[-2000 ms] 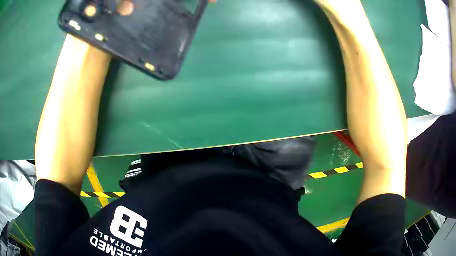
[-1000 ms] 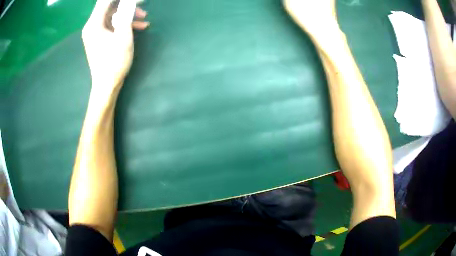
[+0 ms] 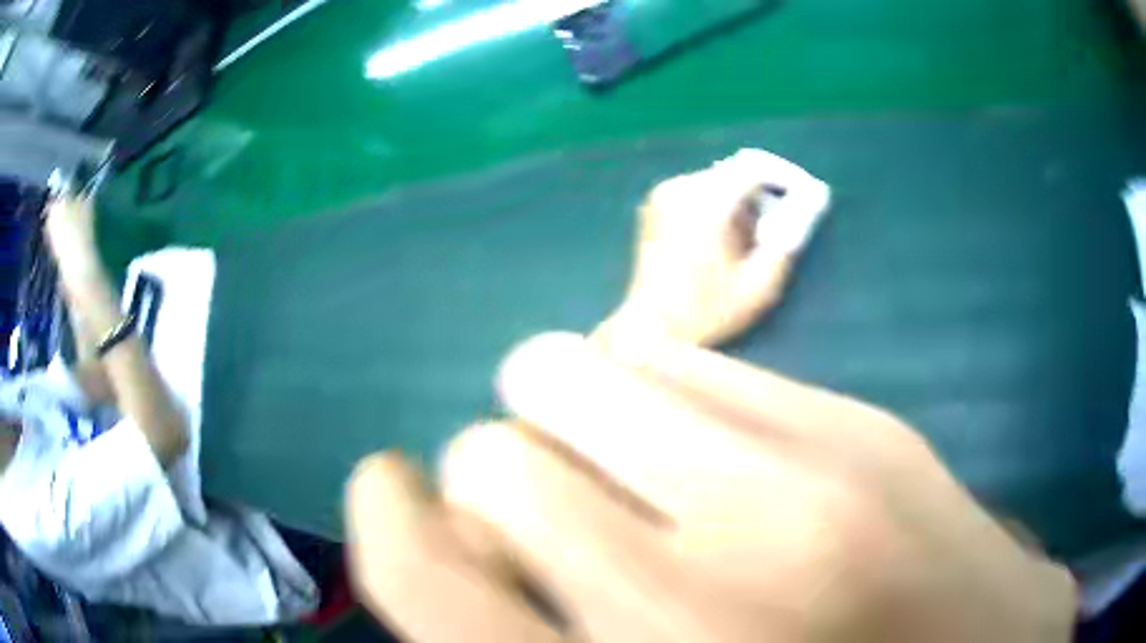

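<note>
My right hand [image 3: 742, 502] is large and blurred close to the camera, coming in from the lower right. Its fingers point left, loosely bent with gaps between them, and no object shows in it. My left hand [image 3: 704, 251] is farther off over the green mat, partly behind my right hand. It is curled, with bright white finger coverings [image 3: 792, 207] and a small dark spot between the fingers. Whether it holds anything cannot be told. A dark phone frame [image 3: 601, 48] lies across the table at the top.
At the left a person in a pale top [image 3: 113, 502] reaches over the table [image 3: 377, 314]. A black bar-like part [image 3: 147, 308] lies on a white sheet [image 3: 189, 327] there. A dark outline [image 3: 157, 178] lies beyond. White cloths [image 3: 1135, 402] are at the right edge.
The view has swung up and left. My right hand has come close to the camera. The phone frame seen near my left arm two seconds ago is no longer there.
</note>
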